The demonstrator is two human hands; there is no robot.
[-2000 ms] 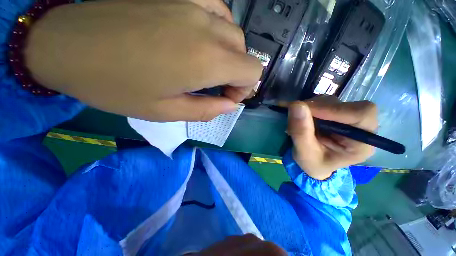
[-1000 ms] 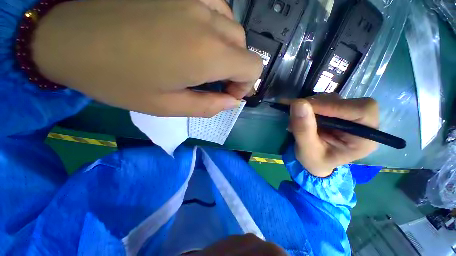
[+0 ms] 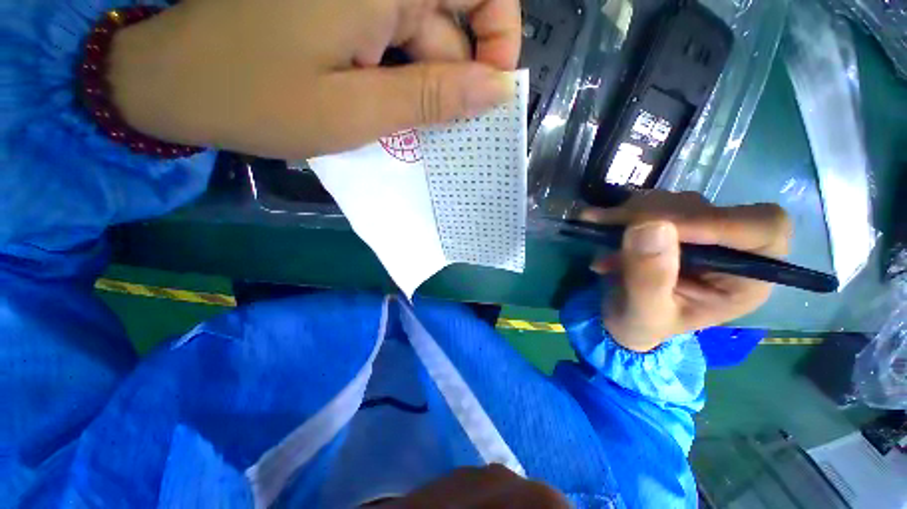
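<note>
My left hand (image 3: pixel 328 80) pinches a white label sheet (image 3: pixel 475 194) by its upper edge between thumb and fingers. The sheet shows a grid of tiny dots and a red round mark and hangs at the tray's near edge. My right hand (image 3: pixel 686 263) holds black tweezers (image 3: pixel 746 265) like a pen, their tip pointing left, just right of the sheet. Whether the tip holds a label is too small to tell. A black phone (image 3: pixel 661 99) with white labels in its recess lies in a clear blister tray (image 3: pixel 572 134). Another phone (image 3: pixel 550 45) is partly hidden behind my left hand and the sheet.
A long whitish plastic strip (image 3: pixel 835 149) lies on the green bench mat (image 3: pixel 771 214) at the right. Crinkled clear plastic (image 3: pixel 885 353) is at the right edge. A dark phone end (image 3: pixel 298 189) shows below my left wrist. Yellow-marked green floor lies below the bench.
My left hand has risen slightly and turned, showing more of the sheet and its red mark. My right hand and the tweezers have shifted right. The tray and phones appear slightly further left.
</note>
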